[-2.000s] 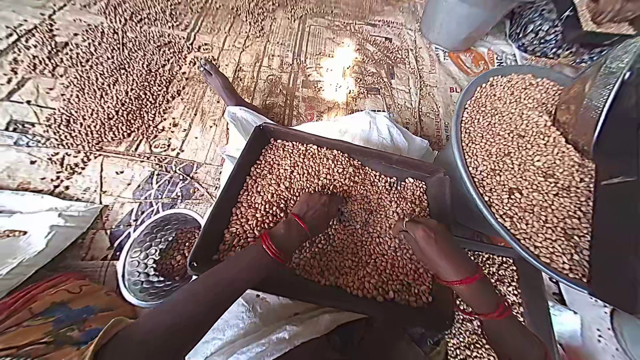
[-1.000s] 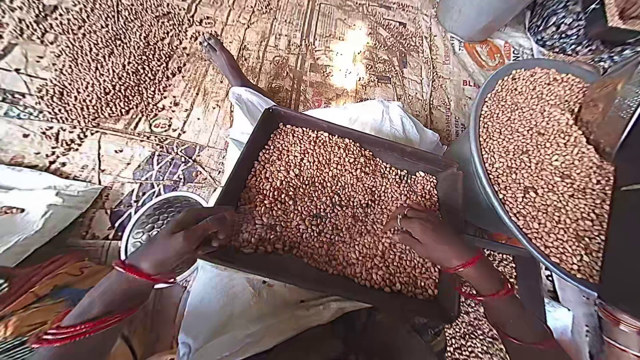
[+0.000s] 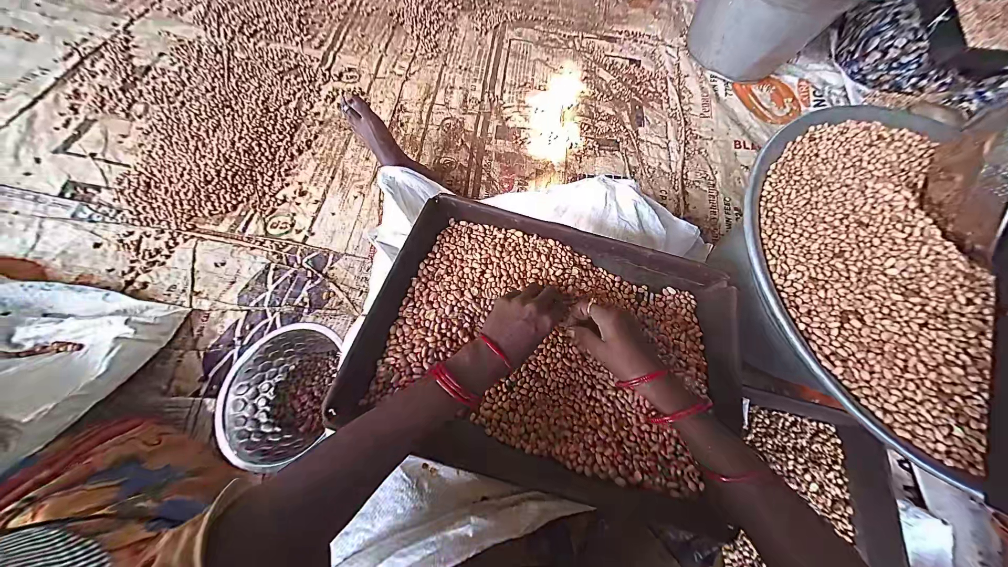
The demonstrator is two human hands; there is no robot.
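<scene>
A dark rectangular metal tray (image 3: 370, 339) rests across my lap over white cloth, holding a layer of reddish-brown nuts or beans (image 3: 488, 260). My left hand (image 3: 526, 319) is over the middle of the tray, fingers bent down at the surface. Close to its right, fingertips almost meeting it, is my right hand (image 3: 610, 335), with a ring and curled fingers. Whether either hand pinches a nut cannot be seen. Red bangles circle both wrists. At the tray's left stands a dimpled metal bowl (image 3: 236, 409) with some dark reddish pieces inside.
A large metal basin (image 3: 756, 236) heaped with paler nuts stands at the right. Below it is another dark tray (image 3: 870, 472) with nuts. A grey bucket (image 3: 756, 35) is at the top right. Small brown pieces (image 3: 220, 134) lie spread over printed sacking (image 3: 315, 228). A white sack (image 3: 87, 331) lies left.
My left hand has moved from the tray's left edge to its middle. My right hand has shifted slightly, and the two hands are now close together.
</scene>
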